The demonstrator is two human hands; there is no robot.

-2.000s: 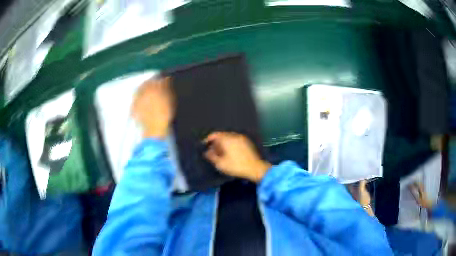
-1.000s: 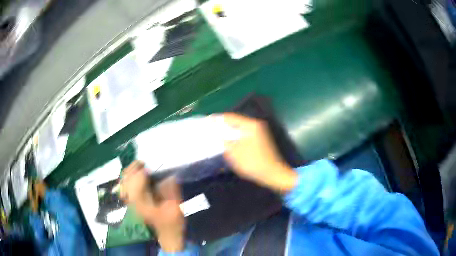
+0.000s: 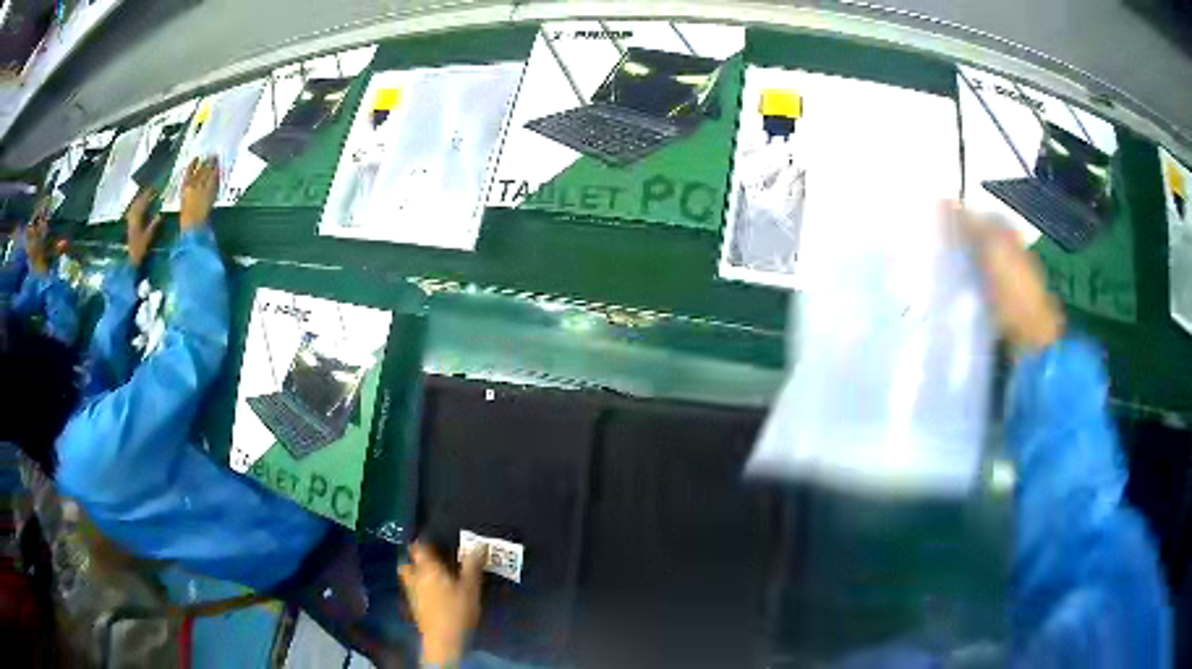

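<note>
A bagged tablet (image 3: 882, 379) in a milky sleeve hangs from my right hand (image 3: 1013, 281), which grips its right edge. Its upper part overlaps an open white gift box base (image 3: 767, 177) on the belt. The hand and bag are blurred. The black two-bay tray (image 3: 680, 484) lies on the bench in front of me, with no tablet in its bays. A small white label (image 3: 492, 555) lies at the tray's lower left. My left hand (image 3: 445, 595) is beside it, thumb and fingers apart, fingertips at the label's edge; I cannot tell if it grips the label.
Open box bases with yellow pieces (image 3: 425, 157) alternate with printed tablet boxes (image 3: 621, 124) along the conveyor. Another printed box (image 3: 311, 405) stands left of the tray. People in blue sleeves (image 3: 164, 405) work at the far left, hands at the belt.
The bagged tablet has left the tray and moved right and forward to the belt with my right hand. My left hand has moved down beside the label. The view has turned.
</note>
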